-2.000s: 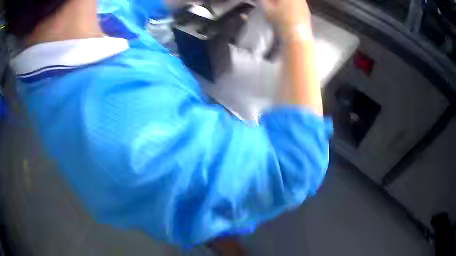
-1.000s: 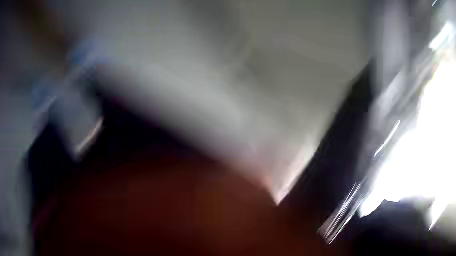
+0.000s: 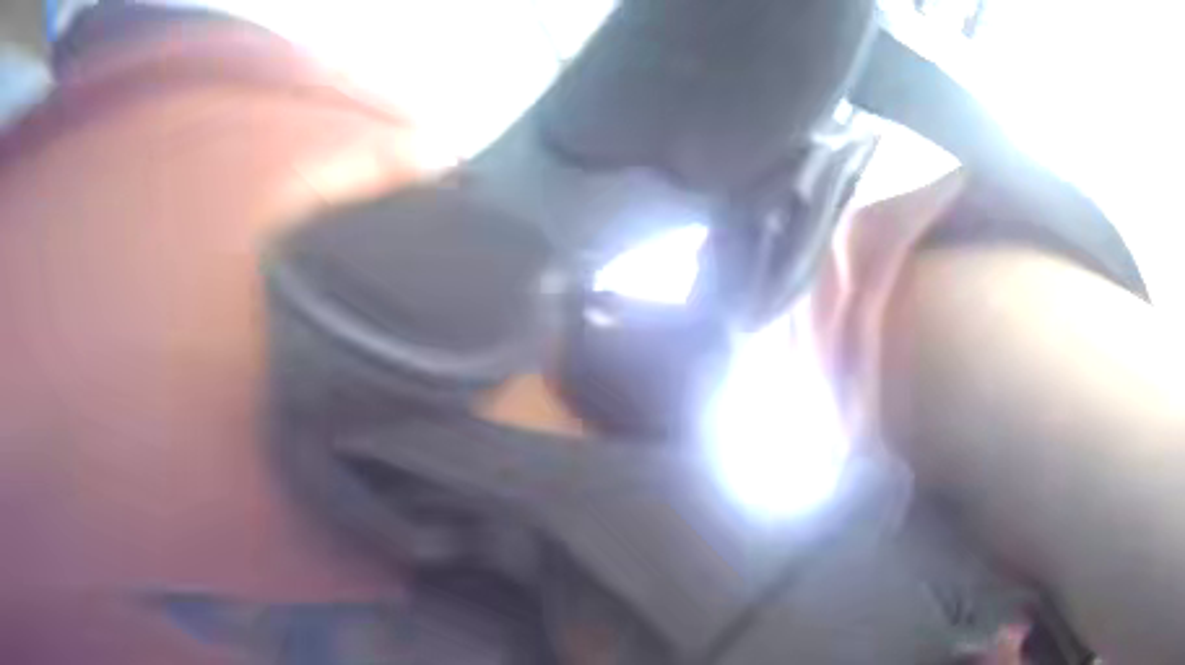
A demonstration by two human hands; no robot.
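A black padded head strap or camera harness (image 3: 416, 279), with dark grey bands, fills the middle of the view, very close and blurred. A bright round glare lies on it right of centre. A large blurred area of skin (image 3: 143, 351) at the left edge touches the padding; it may be my left hand. Another blurred area of skin (image 3: 1040, 377) at the right, beside a grey band, may be my right hand or forearm. Which hand is which is unclear. Fingertips and any grip are hidden or too blurred to tell.
Overexposed white light fills the top left and top right. A small blue patch (image 3: 312, 630) shows at the bottom left. No bench or floor can be made out.
The view has swung from another worker's blue smock and the bench, through a dark blur, to a close view of the black strap with skin on both sides.
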